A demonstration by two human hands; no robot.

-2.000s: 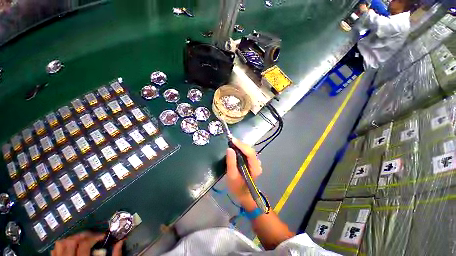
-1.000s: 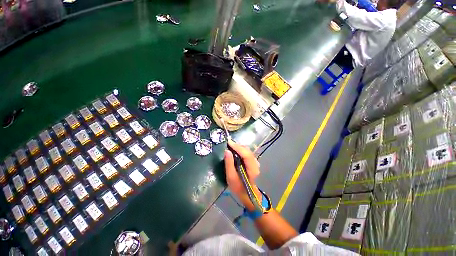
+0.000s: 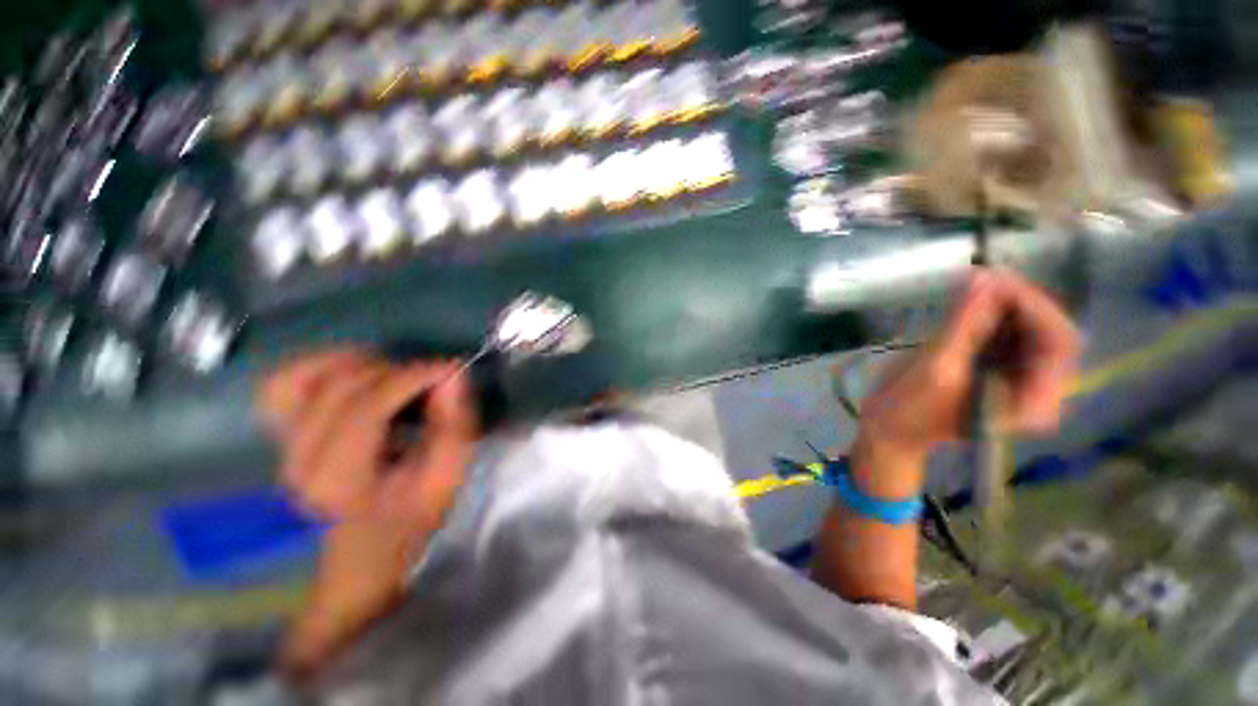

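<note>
The head view is blurred. My right hand (image 3: pixel 1000 352), with a blue band at the wrist, grips the soldering iron (image 3: pixel 989 455). The iron's tip points up at the round tan holder (image 3: pixel 945 124), which has silvery material inside. My left hand (image 3: pixel 373 435) is closed around a dark, slim tool, likely tweezers. The tool's thin end reaches a silver disc (image 3: pixel 533 323) on the green mat (image 3: pixel 662 297). Whether the tool touches the disc is unclear.
A battery tray (image 3: pixel 469 246) with rows of cells lies beyond the disc. Several silver discs (image 3: pixel 134 283) are at the left, and others (image 3: pixel 828 152) lie between tray and holder. A blue object (image 3: pixel 235 531) is below the bench edge at left. Cartons (image 3: pixel 1159 531) are at lower right.
The view has swung left and down and blurred. My left hand, out of sight one second ago, now shows fully with its tool by the disc. My right hand still holds the iron at the tan holder.
</note>
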